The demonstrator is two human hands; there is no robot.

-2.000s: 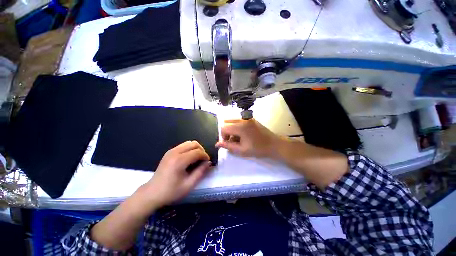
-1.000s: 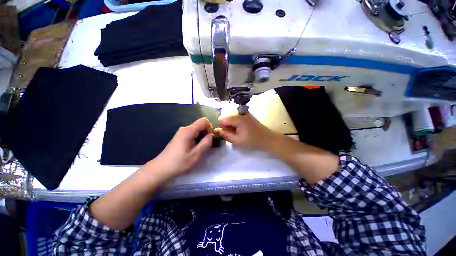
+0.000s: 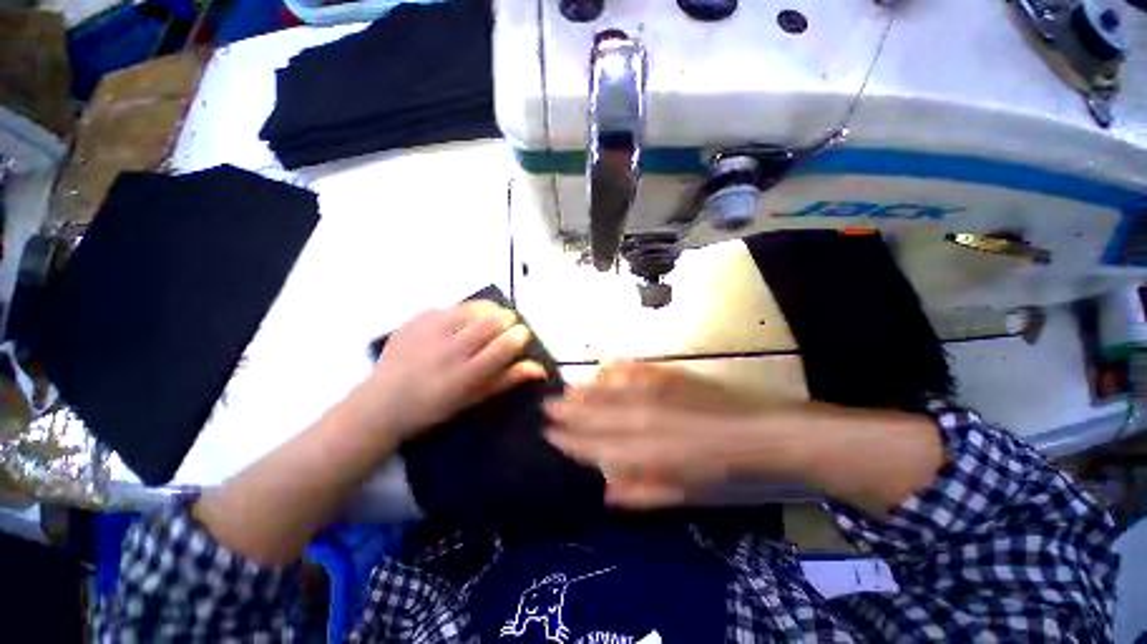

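A black fabric panel (image 3: pixel 503 455) lies at the table's front edge and hangs down over it in front of me. My left hand (image 3: pixel 459 365) is on its upper part, fingers bent over the cloth; its thumb side is partly hidden. My right hand (image 3: pixel 648 434) is blurred, at the panel's right edge; whether it grips the cloth cannot be told. The presser foot area of the white sewing machine (image 3: pixel 805 126) is behind the hands, with no panel under the needle.
A larger black pile (image 3: pixel 170 308) lies at left. A folded black stack (image 3: pixel 384 88) is at back left. A narrow black piece (image 3: pixel 855 315) lies right of the needle under the machine arm. A brown board (image 3: pixel 132 126) is at far left.
The panel has moved from flat beside the needle toward me, turned and now over the front edge. Both hands have moved nearer me, the left also slightly left. The view has shifted a little.
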